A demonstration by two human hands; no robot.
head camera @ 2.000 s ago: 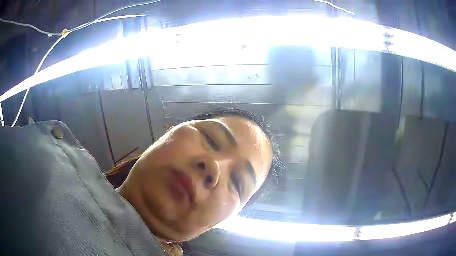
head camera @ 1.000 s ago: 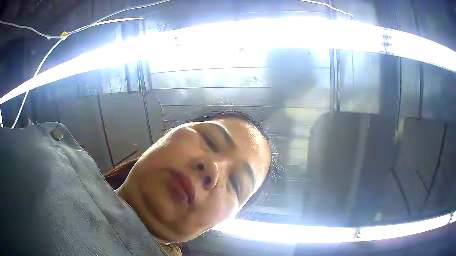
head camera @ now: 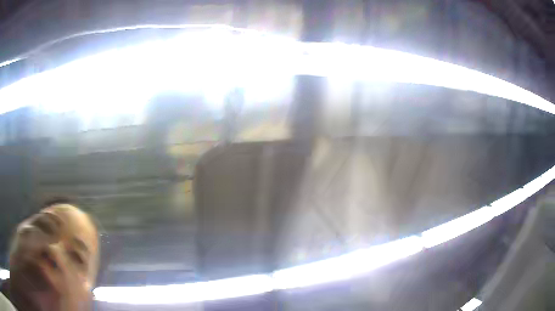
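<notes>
Neither my left hand nor my right hand can be made out. The view points up at the ceiling and is blurred. A person's head (head camera: pixel 55 258) shows small at the lower left, cut off by the bottom edge. No work piece is in view.
A wide, glaring ceiling light (head camera: pixel 261 61) arcs across the top. A second light strip (head camera: pixel 347 265) curves along the bottom and up the right side. Blurred ceiling panels (head camera: pixel 249 206) lie between them. A pale grey shape (head camera: pixel 523 261), unclear, stands at the lower right.
The camera view has swung and blurred. The person's head has gone from the centre to the lower left and looks smaller. The grey garment at the left is mostly out of view.
</notes>
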